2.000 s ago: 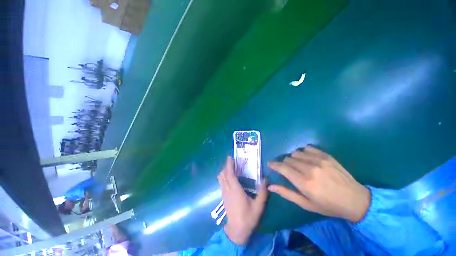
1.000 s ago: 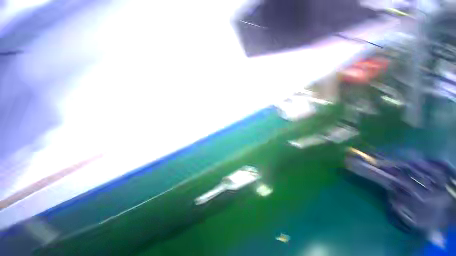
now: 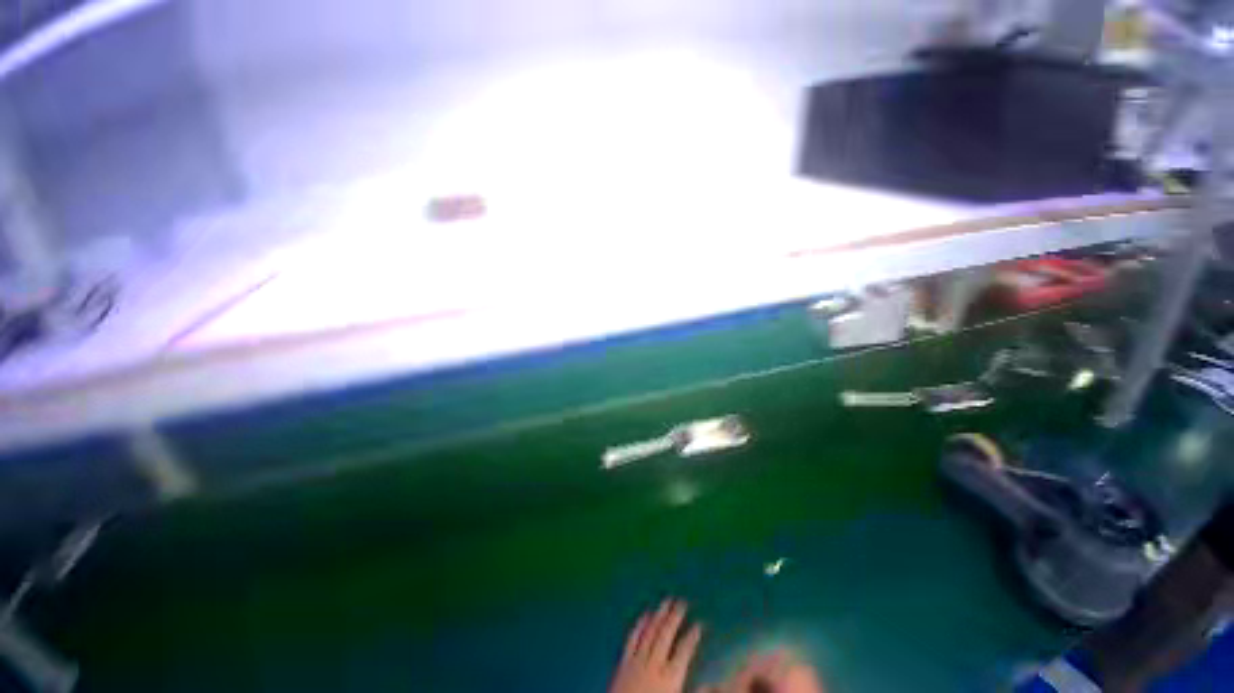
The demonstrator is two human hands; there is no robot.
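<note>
My left hand (image 3: 659, 653) and my right hand (image 3: 777, 669) are close together at the bottom edge, cut off by it and blurred. The left fingers point up and forward; the right fingers look bent. No unit shows in or between them, and what lies below the edge is hidden. A white unit with a pale cable strip (image 3: 713, 435) lies on the green belt (image 3: 406, 542) ahead of them. A second, darker-faced unit with a white strip (image 3: 955, 397) lies farther right. A small pale scrap (image 3: 774, 566) lies on the bench beyond my right hand.
A grey-black rounded device (image 3: 1083, 562) stands at right, beside a dark blurred shape. Beyond the belt are a bright white shelf (image 3: 582, 257), a black box (image 3: 961, 131), a white block (image 3: 869, 317) and a red object (image 3: 1056, 280). A metal post (image 3: 1167, 305) rises at right.
The view has swung up and right from the held unit to the belt and shelf. That unit is out of sight. My hands left the picture and now show at the bottom edge.
</note>
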